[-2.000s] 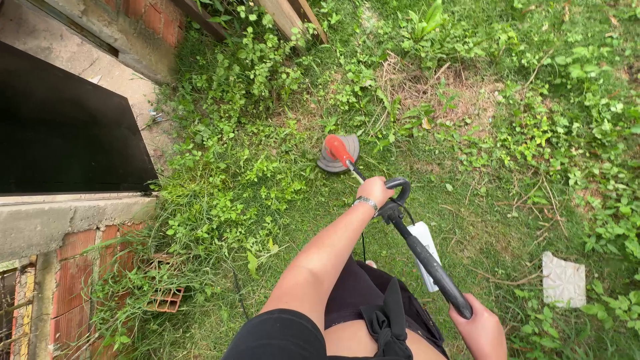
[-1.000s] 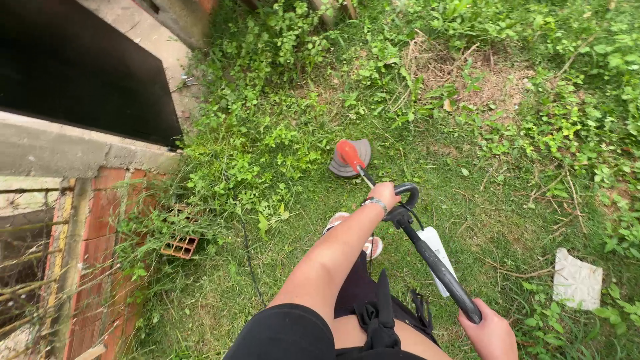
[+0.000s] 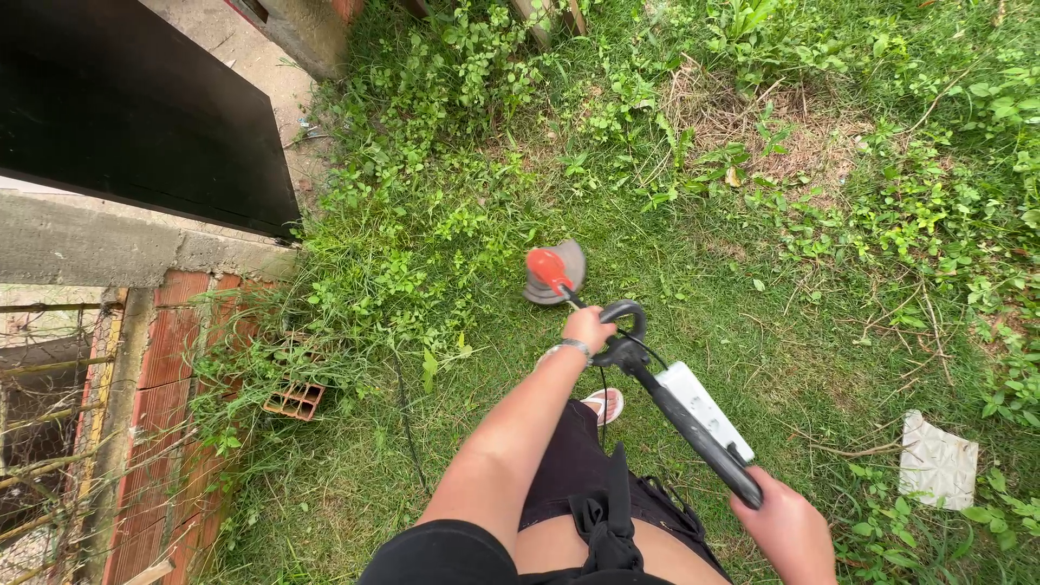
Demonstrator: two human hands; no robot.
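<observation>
A string trimmer [image 3: 686, 431] with a black shaft, an orange motor head and a grey guard slants across the head view, its head low over the grass. My left hand [image 3: 588, 327] is closed on its black loop handle. At the lower right, my right hand [image 3: 784, 520] grips the rear end of the shaft. A white power strip [image 3: 705, 410] hangs alongside the shaft between my hands, with a black cable near it. Weeds [image 3: 406, 268] stand just left of the trimmer head. The cutting line cannot be made out.
A black door panel [image 3: 146, 114] and a concrete ledge [image 3: 146, 244] are at left, above a brick wall [image 3: 162, 406]. A hollow brick [image 3: 295, 400] lies in the weeds. A black cable [image 3: 409, 422] crosses the grass. At right lies a pale broken tile [image 3: 938, 461]. My sandalled foot [image 3: 604, 405] is below the handle.
The trimmer head has swung slightly left toward the weeds since one second ago. Both hands have kept their hold. One foot shows now, where two showed one second ago.
</observation>
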